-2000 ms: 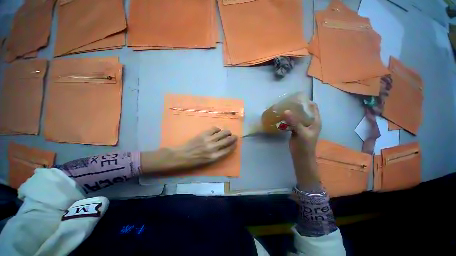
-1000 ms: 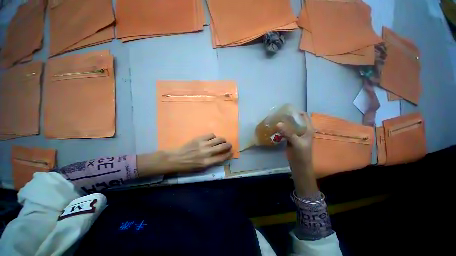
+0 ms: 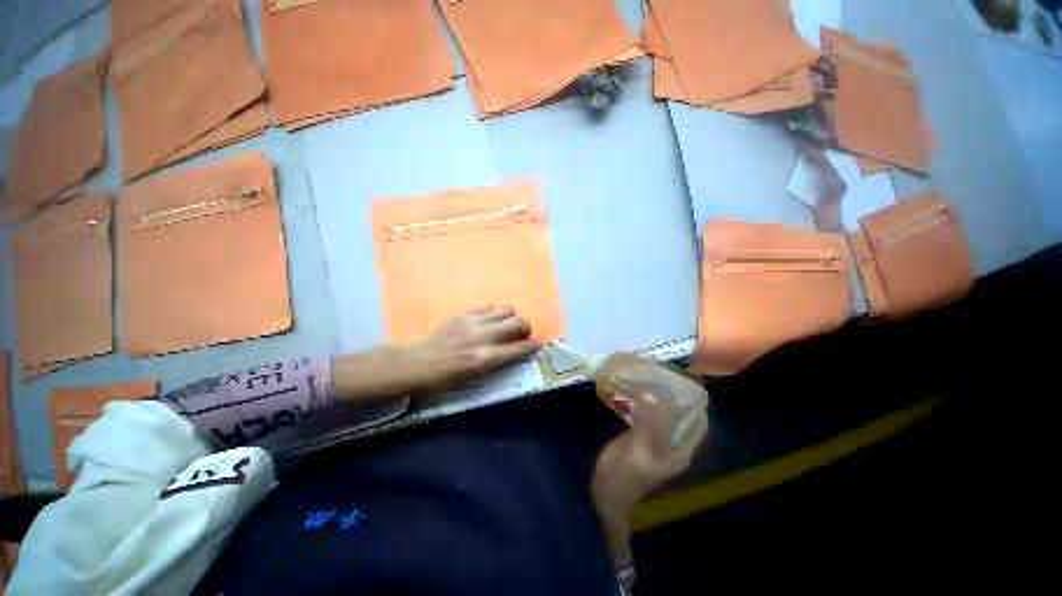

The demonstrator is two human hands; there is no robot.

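Note:
An orange zippered panel (image 3: 460, 263) lies on the grey table in front of me, its gold-toned zip near the far edge. My left hand (image 3: 472, 347) lies flat on the panel's near part, fingers pointing right, gripping nothing. My right hand (image 3: 638, 463) is partly blurred and holds the glue bottle (image 3: 655, 399), which has amber contents and a small red mark. The bottle's pale nozzle points left at the panel's near right corner. Whether the tip touches the panel is unclear.
Zippered orange panels lie left (image 3: 207, 274) and right (image 3: 774, 291). Fanned orange stacks (image 3: 349, 58) line the far side. A dark grey clump (image 3: 600, 91) sits beside one stack. White paper scraps (image 3: 868, 184) lie at right. The table's near edge runs under my forearm.
The bottle and my right hand have moved toward me, past the table's near edge, with the nozzle now at the near right corner. My left hand stays on the panel. The view has tilted.

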